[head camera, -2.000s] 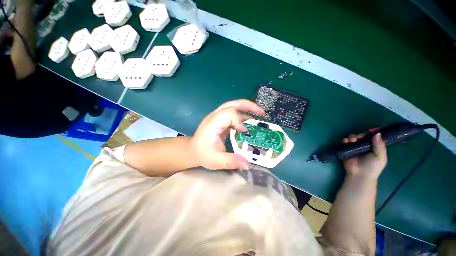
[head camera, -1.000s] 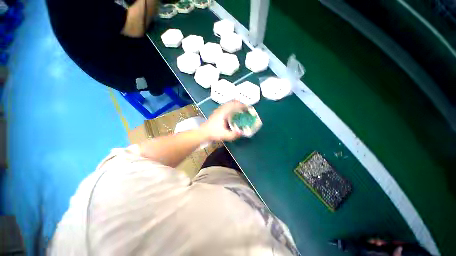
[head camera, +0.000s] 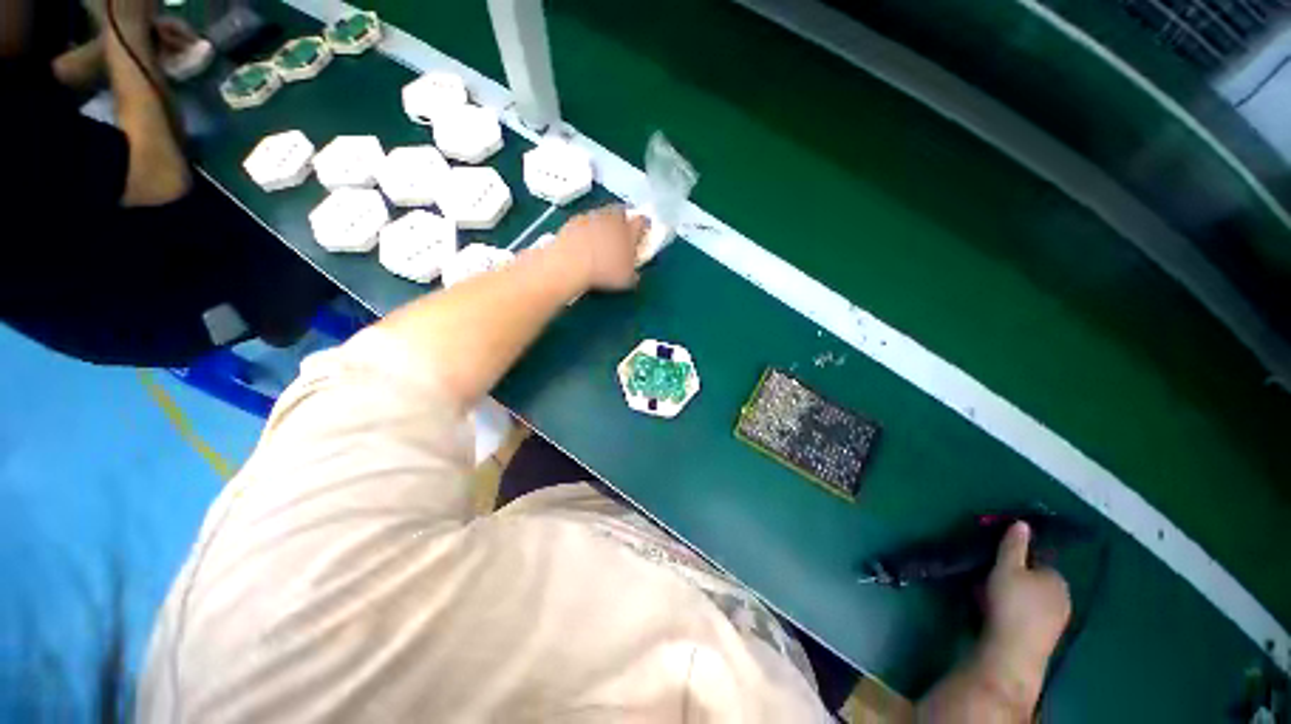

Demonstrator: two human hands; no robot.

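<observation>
The open white hexagonal shell with a green board (head camera: 658, 378) lies on the bench left of the screw tray. My left hand (head camera: 609, 249) reaches to the far side and is on a white hexagonal part (head camera: 651, 236) by the clear plastic bag; its fingers are partly hidden and blurred. My right hand (head camera: 1025, 601) holds the black electric screwdriver (head camera: 942, 556), its bit pointing left, low over the bench. The dark screw tray (head camera: 807, 433) with silver screws and a yellow edge lies between shell and screwdriver.
Several white hexagonal units (head camera: 415, 176) stand grouped at the left. Open shells with green boards (head camera: 302, 58) lie beyond them. The clear plastic bag (head camera: 670, 173) is at the white rail (head camera: 850, 318). A white post (head camera: 525, 64) rises there. A coworker's arm (head camera: 145, 120) is at far left.
My left hand has put the open shell on the bench and moved to the white part by the bag. My right hand and the screwdriver are more fully in view. The view has turned.
</observation>
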